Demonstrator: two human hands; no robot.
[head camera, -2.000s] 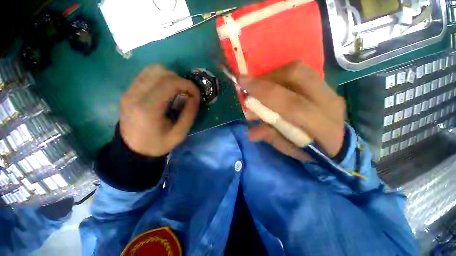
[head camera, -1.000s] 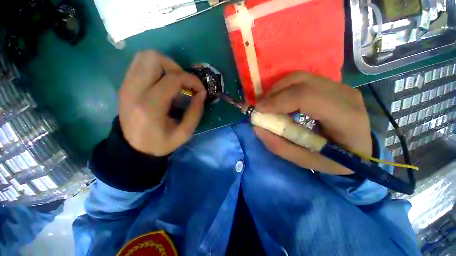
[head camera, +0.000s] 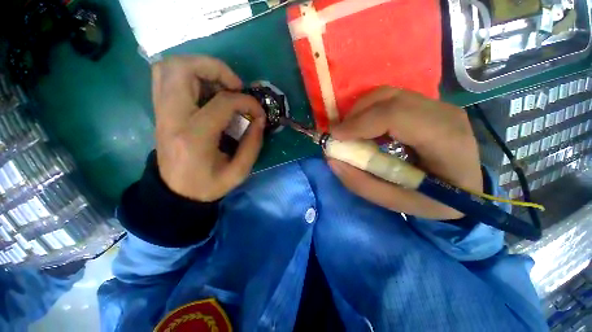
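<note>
A round black unit (head camera: 271, 106) with shiny parts inside lies on the white spot on the green mat. My left hand (head camera: 200, 130) is beside it on the left, pinching a small wired component (head camera: 238, 125) with a silvery face; the fingertips touch the unit's edge. My right hand (head camera: 409, 152) holds the soldering iron (head camera: 373, 162) like a pen by its cream grip. Its thin tip points left and meets the unit's lower right edge; exact contact is too small to tell. A yellow wire runs along the dark blue handle.
A red pad (head camera: 380, 55) with cream tape lies behind my right hand. A white sheet (head camera: 185, 23) is at the top. A metal tray (head camera: 477, 84) is at top right. Blister trays (head camera: 39, 214) stand at both sides. Dark units (head camera: 87, 29) are at top left.
Since two seconds ago the iron's tip has come down and left to the unit. In the last second my left fingers have shifted slightly and the component shows a silvery face.
</note>
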